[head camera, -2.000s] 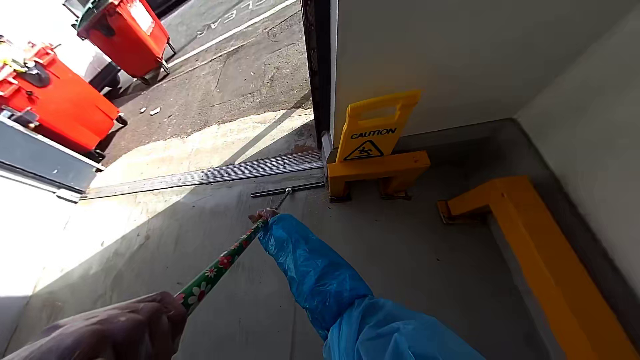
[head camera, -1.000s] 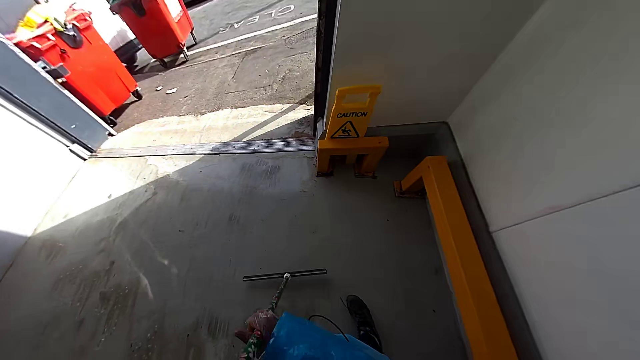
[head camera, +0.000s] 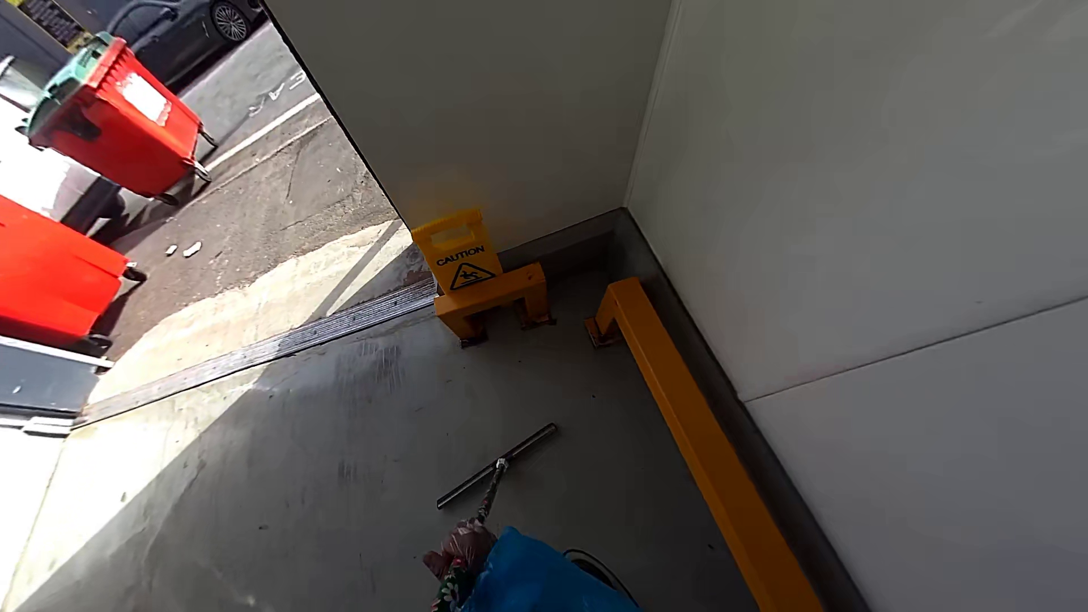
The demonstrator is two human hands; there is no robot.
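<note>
A floor squeegee [head camera: 529,444] lies with its long dark blade flat on the grey floor, set diagonally, to the left of the yellow rail. Its pole, wrapped in a green and red floral pattern at the lower part, runs down to the bottom edge. My right hand [head camera: 460,548], in a thin see-through glove, is closed around this pole just below the blade. A blue plastic sleeve [head camera: 540,578] covers the arm behind it. My left hand is out of view. Part of a dark shoe shows beside the sleeve, mostly hidden.
A yellow caution sign [head camera: 460,251] stands behind a low yellow metal barrier [head camera: 493,291] near the door edge. A long yellow rail [head camera: 697,442] runs along the right wall [head camera: 892,212]. A metal threshold strip [head camera: 297,338] crosses the doorway. Outside are red wheeled bins [head camera: 127,123] and a dark car [head camera: 170,34].
Two seconds ago the squeegee was by the threshold and barrier; it was then pulled back, and its blade has since turned diagonal. My left hand has left the view, which has swung right.
</note>
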